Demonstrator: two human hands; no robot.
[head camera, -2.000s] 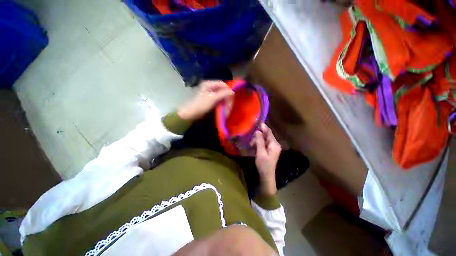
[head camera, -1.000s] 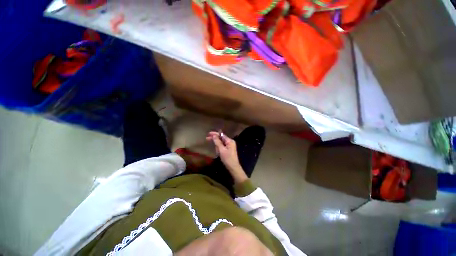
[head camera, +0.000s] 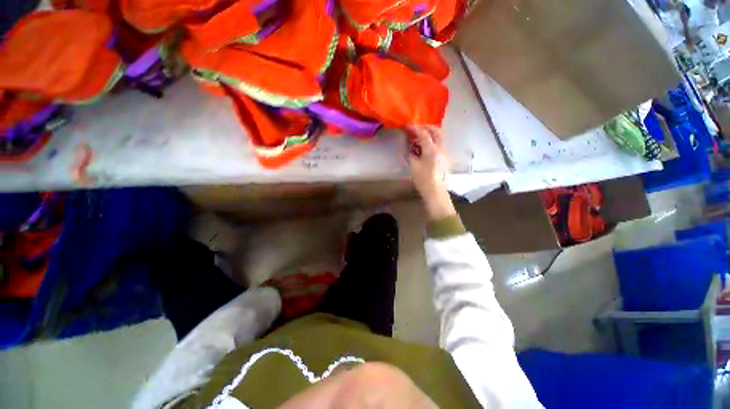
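Note:
My right hand (head camera: 428, 166) is at the table's near edge, its fingertips closed on the lower edge of an orange pouch (head camera: 398, 89) at the front of the pile. A small dark and reddish thing, perhaps thread snips (head camera: 415, 145), shows at its fingers. The pile of orange pouches (head camera: 264, 60) with green-and-white bands and purple tape lies on the white table (head camera: 360, 160). My left hand is not visible; only its white sleeve shows low at the left.
A blue bin (head camera: 104, 256) with orange pouches stands at the left. An open carton (head camera: 504, 222) below the table holds orange pieces. A cardboard flap (head camera: 568, 64) covers the table's right part. Red stool (head camera: 300, 291) shows between my legs. Blue crates (head camera: 664, 279) are at the right.
Two seconds ago both hands held an open pouch over the lap; it is no longer there. My right hand has moved from the lap up to the pile. The view has turned right.

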